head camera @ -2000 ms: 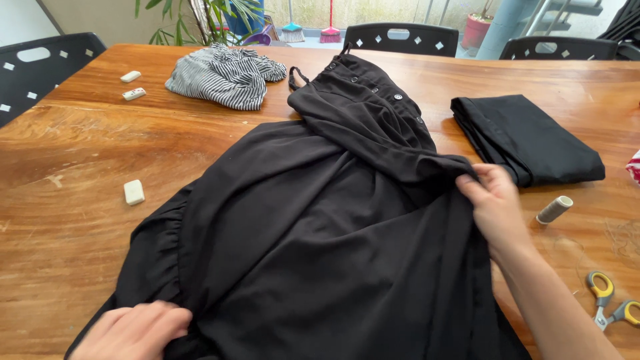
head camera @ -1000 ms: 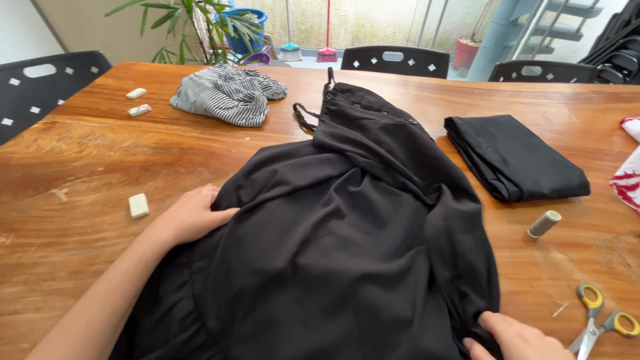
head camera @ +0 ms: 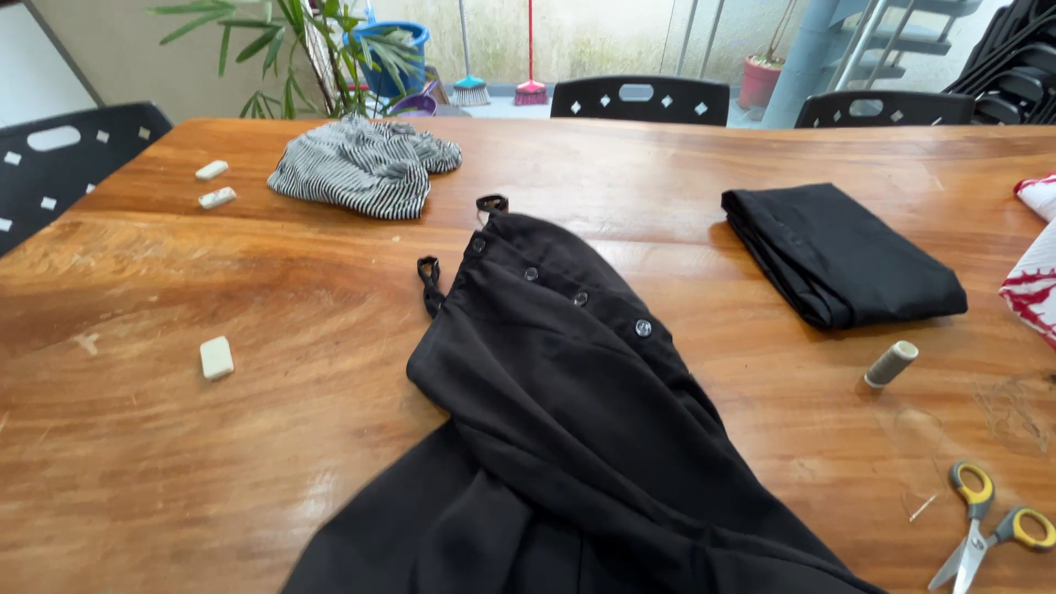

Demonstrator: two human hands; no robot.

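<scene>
A black buttoned garment [head camera: 569,396] lies loosely folded on the wooden table, its lower part running out of the bottom of the head view. Round buttons [head camera: 581,299] line its upper edge, and thin strap loops [head camera: 430,286] stick out at its upper left. Neither of my hands shows in the frame. To the right rest a folded black cloth [head camera: 841,252], a spool of grey thread [head camera: 892,364] and scissors [head camera: 976,536] with yellow and grey handles, their blades apart. A needle [head camera: 921,507] lies left of the scissors.
A striped cloth [head camera: 355,165] lies crumpled at the back left. Pale chalk-like pieces [head camera: 217,358] sit along the left side. A red and white cloth [head camera: 1035,276] is at the right edge. Black chairs [head camera: 640,101] stand around the wooden table [head camera: 124,462].
Both hands, on the black garment in the earlier frames, have gone out of view. The garment lies differently, narrower at the top, with its row of buttons and strap loops more exposed.
</scene>
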